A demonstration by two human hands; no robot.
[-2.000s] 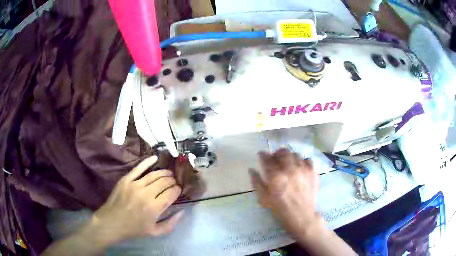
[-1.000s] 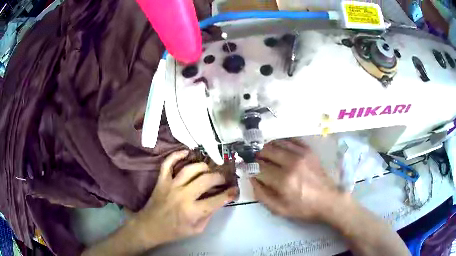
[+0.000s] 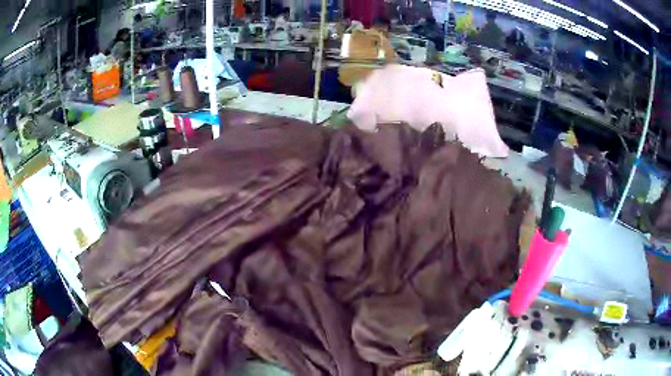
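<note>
The brown-purple garment body (image 3: 412, 220) lies in a large gathered heap across the middle of the view. A long layered stack of the same cloth (image 3: 199, 235) lies at its left. The white sewing machine head (image 3: 574, 345) is cut off at the lower right, with a white oblong lamp (image 3: 471, 339) at its left end. The needle is not visible. A small tan patch at the bottom edge, left of the machine, may be part of my left hand, but is too cut off to tell. My right hand is out of the picture.
A pink pen holder (image 3: 539, 272) with dark and green tools stands on the machine. Pale pink cloth (image 3: 434, 103) lies behind the heap. Brown thread cones (image 3: 190, 88) and another machine (image 3: 103, 180) are at left. A yellow strip (image 3: 156, 345) shows under the stack.
The view has swung up and left, from the needle area to the cloth heap and workshop. Both hands were clearly visible at the machine before; now neither is clearly seen.
</note>
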